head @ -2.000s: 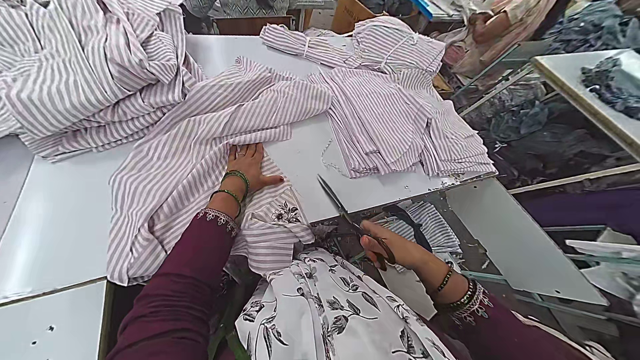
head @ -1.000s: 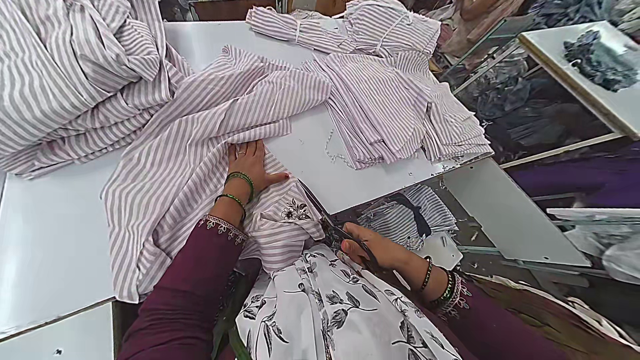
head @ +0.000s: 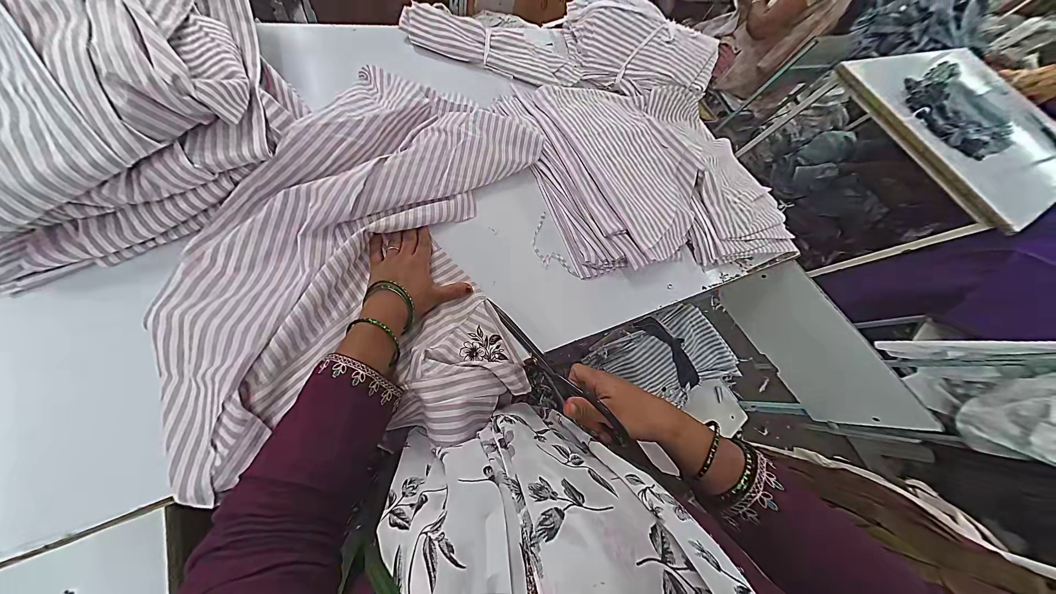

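My left hand (head: 408,276) lies flat, fingers apart, on a striped fabric piece (head: 313,214) spread over the white table (head: 74,371). Just right of its thumb, the fabric bears a dark flower motif (head: 483,344). My right hand (head: 615,404) grips a pair of dark metal scissors (head: 536,355) at the handles. Their blades point up and left, along the right edge of the fabric beside the motif. Whether the blades touch the cloth is hard to tell. White leaf-print fabric (head: 528,495) covers my lap.
A large striped fabric heap (head: 124,115) is at upper left. Stacked striped pieces (head: 619,173) and tied bundles (head: 561,41) lie at the back right. Below the table edge sits a striped bundle with a dark tie (head: 660,351). A side table (head: 957,124) holds dark scraps.
My right hand has brought the scissors left, from free of the cloth to its edge beside the flower motif. My left hand has stayed on the fabric.
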